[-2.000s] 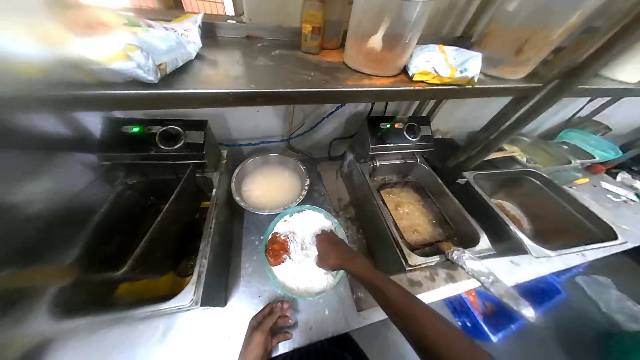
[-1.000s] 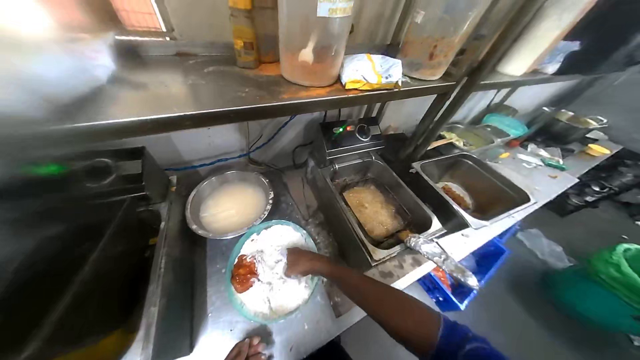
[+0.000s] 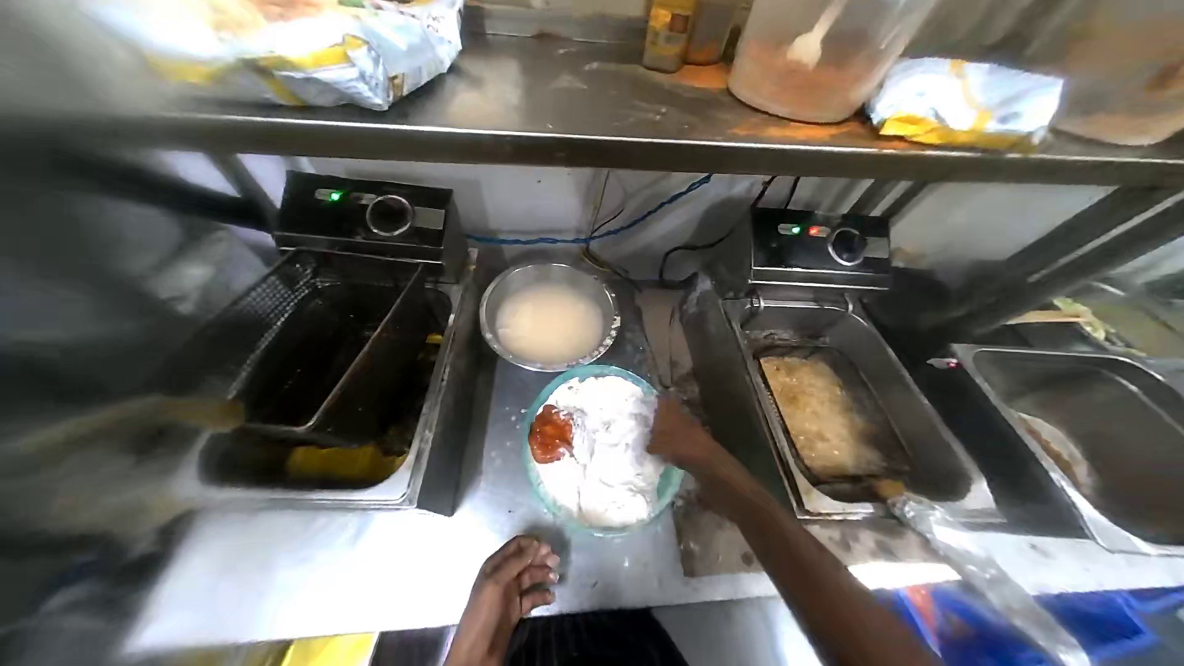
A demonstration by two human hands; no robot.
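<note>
A green-rimmed bowl (image 3: 671,490) of white flour stands on the steel counter, with a red-coated piece of food (image 3: 551,434) at its left side. My right hand (image 3: 680,433) is at the bowl's right edge, its fingertips at the flour; whether they grip anything is unclear. Near the counter's front edge, left of the bowl, my left hand (image 3: 521,573) is held with curled fingers and nothing visible in it. Behind the bowl sits a round steel bowl (image 3: 490,319) of cloudy pale liquid.
A deep fryer (image 3: 435,398) with dark baskets stands left. Another fryer (image 3: 934,444) at right holds a bubbling basket, its wrapped handle (image 3: 990,569) reaching past the counter edge. A steel pan (image 3: 1064,370) lies beyond. Overhead, a steel shelf (image 3: 573,102) carries bags and plastic containers.
My right hand has moved from the middle of the flour to the bowl's right edge. The view swung right, then back left.
</note>
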